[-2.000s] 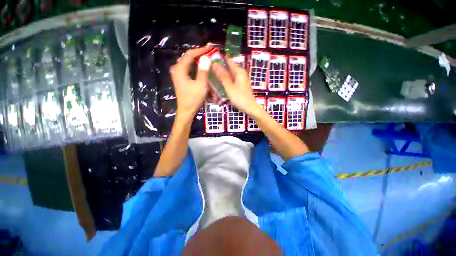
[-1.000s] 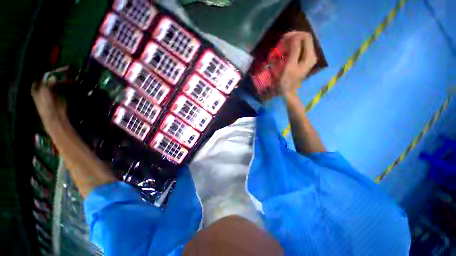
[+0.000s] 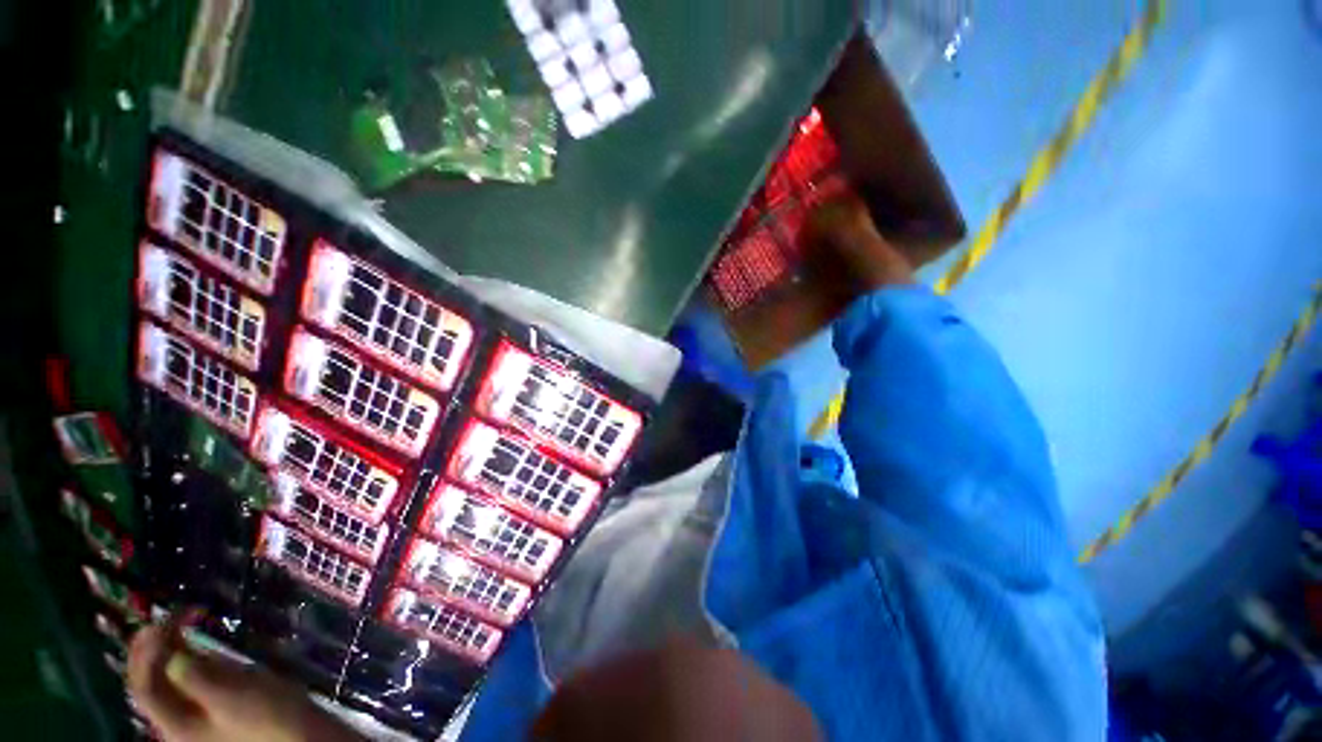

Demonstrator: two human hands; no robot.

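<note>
Black blister tray [image 3: 326, 645] lies tilted across the left, holding rows of front housings [image 3: 558, 406] with red rims and white faces. A green board [image 3: 232, 471] lies on the tray's left part. My left hand [image 3: 203, 696] is at the lower left by the tray's edge, blurred and cut off by the frame; whether it holds anything cannot be told. My right hand [image 3: 855, 244] reaches into the small brown carton [image 3: 913, 174] beside the red parts [image 3: 776, 232]. It is dark and its fingertips are hidden.
Loose green boards [image 3: 486, 128] and a white keypad sheet [image 3: 587, 65] lie on the green bench [image 3: 696, 167] beyond the tray. Part-assembled phones [image 3: 90, 438] sit on the line at the far left. Yellow-black tape [image 3: 1037, 167] crosses the blue floor at right.
The view has turned and moved toward the carton, showing more bench. My right hand has moved from above the red parts down into the carton. My left hand has dropped to the lower left.
</note>
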